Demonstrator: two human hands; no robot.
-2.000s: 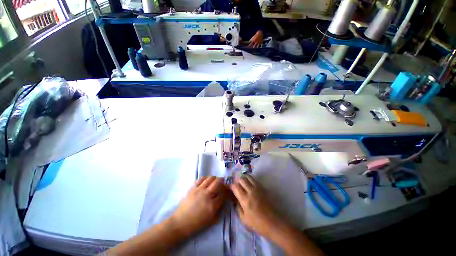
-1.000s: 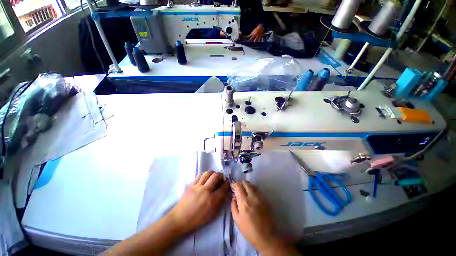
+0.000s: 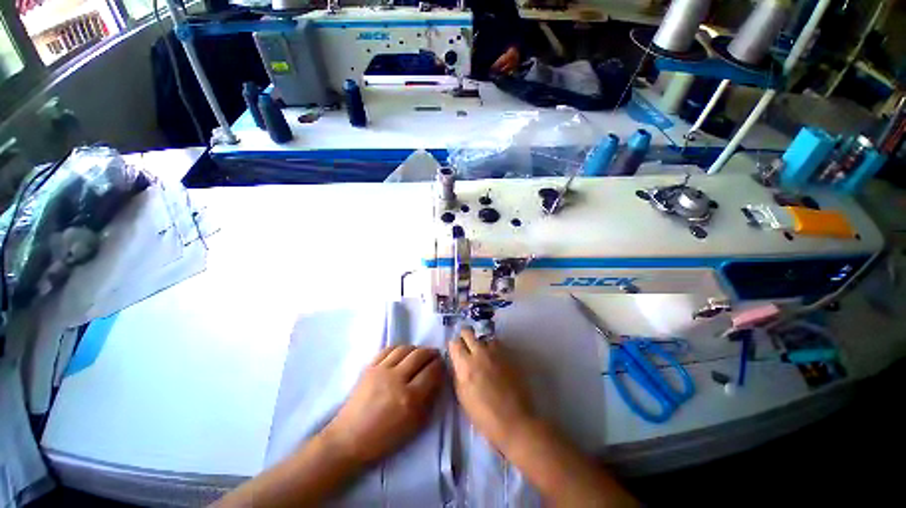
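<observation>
A pale grey-lilac garment panel [image 3: 326, 367] lies under the needle area of the white JACK sewing machine [image 3: 586, 233]. Narrow folded bands run along the panel's middle, with a thin dark line between them. My left hand [image 3: 395, 397] lies flat on the panel left of the bands, fingertips below the presser foot area. My right hand [image 3: 487, 385] is on the panel just right of the dark line, its fingertips close to the foot and a little further forward. Neither hand clearly grips anything. The needle and foot are small and blurred, partly hidden by metal parts and fingers.
Scissors with blue handles [image 3: 648, 377] lie right of the panel. A pink item [image 3: 755, 317] and blue pen [image 3: 743, 357] are at the right. A crumpled clear bag [image 3: 75, 223] and pale sheets [image 3: 164, 263] lie left. Opposite, a person's hand [image 3: 506, 61] shows beside another machine.
My right hand has moved forward towards the foot. My left hand has shifted slightly left and down, away from the dark line. The whole view has moved slightly.
</observation>
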